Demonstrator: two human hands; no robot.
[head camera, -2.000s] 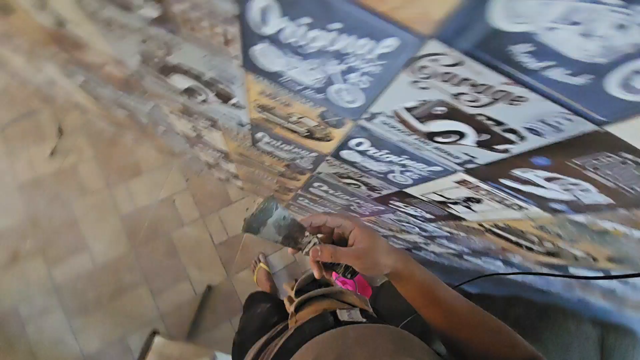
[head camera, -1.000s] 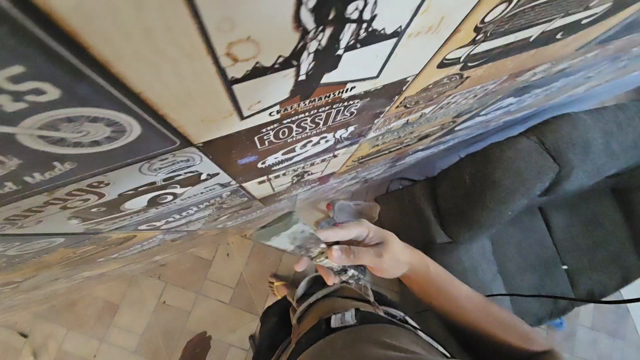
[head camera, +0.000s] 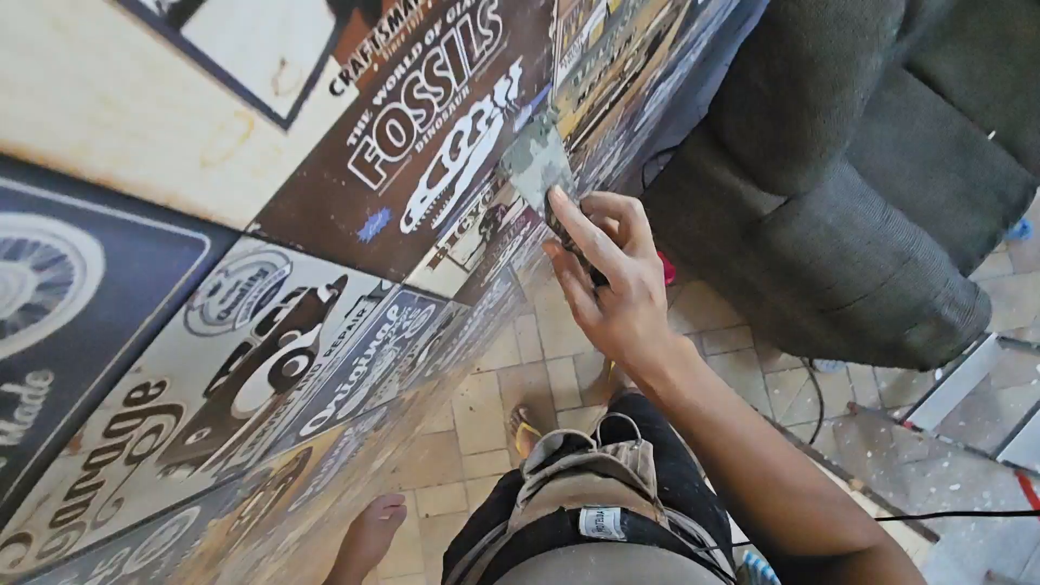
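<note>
My right hand (head camera: 617, 268) grips a putty knife (head camera: 540, 166) with its fingers along the handle and one fingertip on the blade. Grey paste coats much of the blade, which lies over the printed wall covering (head camera: 325, 195) near the white skull drawing; whether it touches the surface I cannot tell. Small blue spots mark the brown panel beside it. At the lower edge, my left hand (head camera: 378, 524) hangs low near the wall, partly cut off, its fingers close together; its palm side is hidden.
A dark grey sofa (head camera: 812, 211) stands to the right of the wall. Below, my sandalled feet are on the tiled floor (head camera: 479, 406). A metal ladder-like frame (head camera: 955, 382) lies at the lower right, and a black cable (head camera: 959, 515) crosses there.
My right hand has raised the putty knife from low beside the wall to over the brown panel. My left hand has come into sight at the bottom. The view has swung toward the sofa.
</note>
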